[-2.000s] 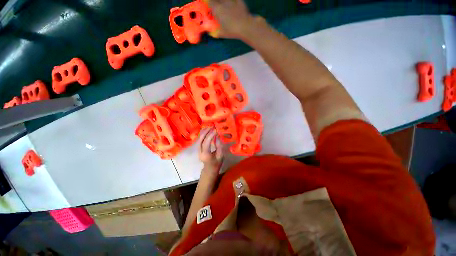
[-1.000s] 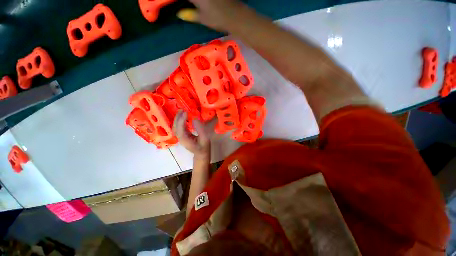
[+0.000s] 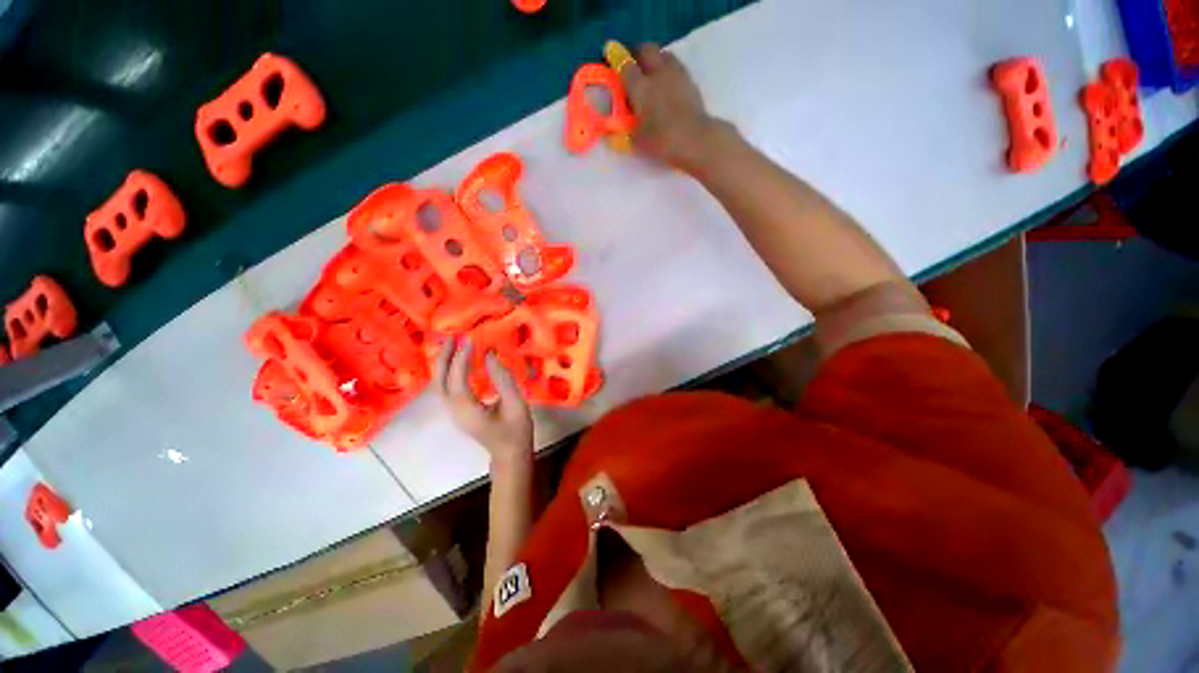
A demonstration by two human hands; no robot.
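Note:
A loose heap of orange controller shells [image 3: 381, 316] lies on the white bench, some overlapping. My left hand [image 3: 489, 405] is at the heap's near edge with fingers apart; orange shows between thumb and fingers, and I see no clear grip. My right hand [image 3: 664, 108], with yellow bands on its fingers, holds an orange shell [image 3: 579, 118] over the bench near the belt edge. The hand hides part of that shell.
The dark green conveyor belt [image 3: 381, 79] carries spaced orange shells at the left. A grey metal bar [image 3: 53, 371] angles over it. Loose shells lie at both ends of the white bench [image 3: 842, 145]. A blue bin [image 3: 1164, 46] is far right; a carton [image 3: 342, 598] and pink basket [image 3: 191, 639] are below.
My right hand has come back from over the belt to the bench and now has a shell. The top shells of the heap lie differently. The view has shifted, and my left hand remains by the heap.

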